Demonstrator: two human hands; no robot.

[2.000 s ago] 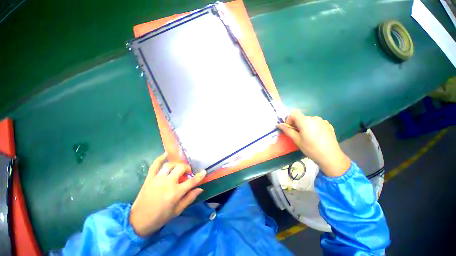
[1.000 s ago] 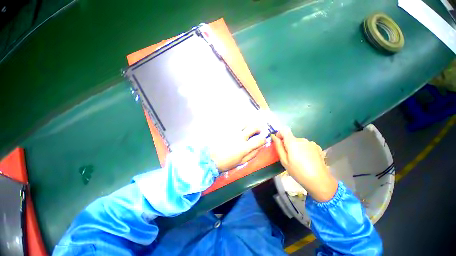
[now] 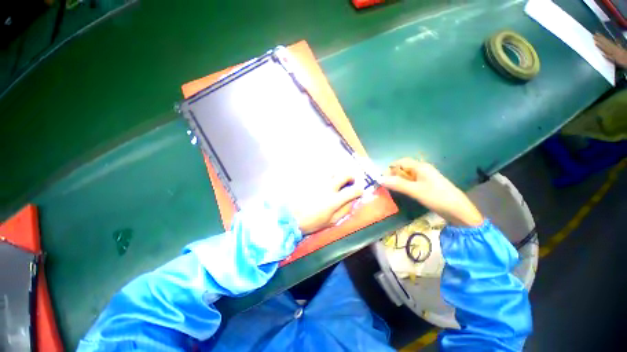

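A display panel (image 3: 254,124) with a glaring whitish face lies tilted on a red-orange pad (image 3: 313,62). Black tape strips (image 3: 210,151) run along its edges. My left hand (image 3: 320,206) rests on the panel's near right part, overexposed; I cannot tell whether it holds anything. My right hand (image 3: 419,184) is just beyond the near right corner, fingertips pinched on a small yellowish strip (image 3: 400,172). Small black tape pieces (image 3: 370,181) show at that corner, between the hands.
A thick olive-yellow tape roll (image 3: 512,55) and a white sheet (image 3: 574,38) lie at the right, near another person's hand (image 3: 610,50). A whitish bucket (image 3: 505,206) with a black ring and yellow scraps stands below the bench edge. Another dark panel (image 3: 17,295) on red-orange lies at left.
My left hand has moved from the near left corner onto the panel's near right part. My right hand has just shifted slightly right, off the corner.
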